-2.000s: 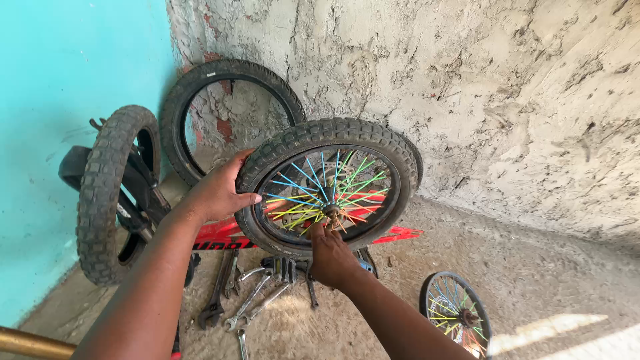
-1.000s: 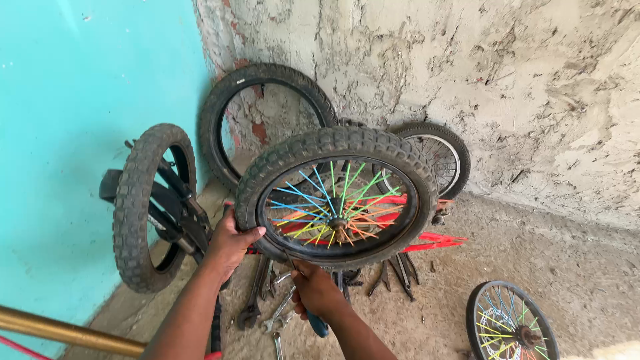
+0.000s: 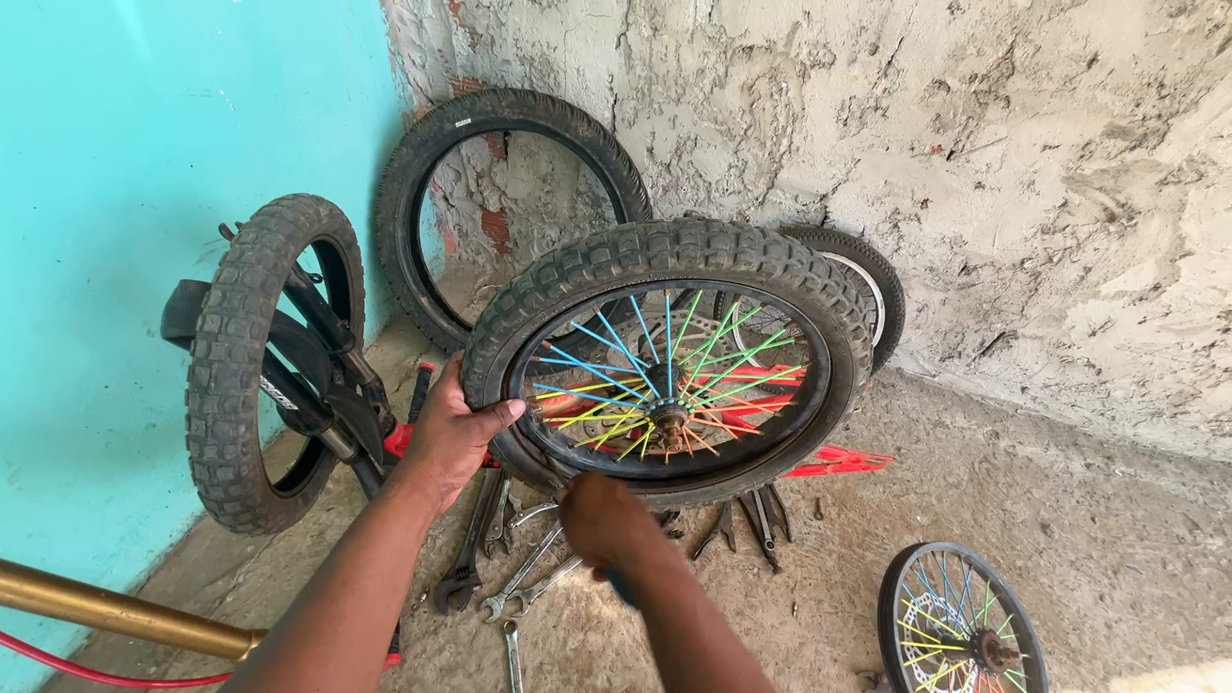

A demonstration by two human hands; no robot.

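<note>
A knobby bicycle tire [image 3: 674, 250] sits around a black wheel rim with blue, green, yellow and orange spokes [image 3: 664, 385]; its hub and axle face me. My left hand [image 3: 452, 443] grips the tire's left side, thumb over the sidewall near the rim. At the lower left edge, where tire and rim meet, my right hand [image 3: 611, 525] is closed around a tool with a blue handle [image 3: 621, 585]; the tool's tip is hidden by the hand and the tire edge.
Behind the wheel lie a red bicycle frame [image 3: 837, 462], wrenches [image 3: 515, 597] and pliers [image 3: 765, 525]. A fork with a tire [image 3: 226, 385] stands left; a loose tire [image 3: 399, 221] and a smaller wheel [image 3: 890, 289] lean by the wall. A spoked wheel [image 3: 890, 616] is lower right, a brass-coloured tube [image 3: 125, 611] lower left.
My right hand has moved from near the hub down to the tire's lower edge; the blue-handled tool shows there from the middle frame on. My left hand keeps holding the tire. The view has shifted.
</note>
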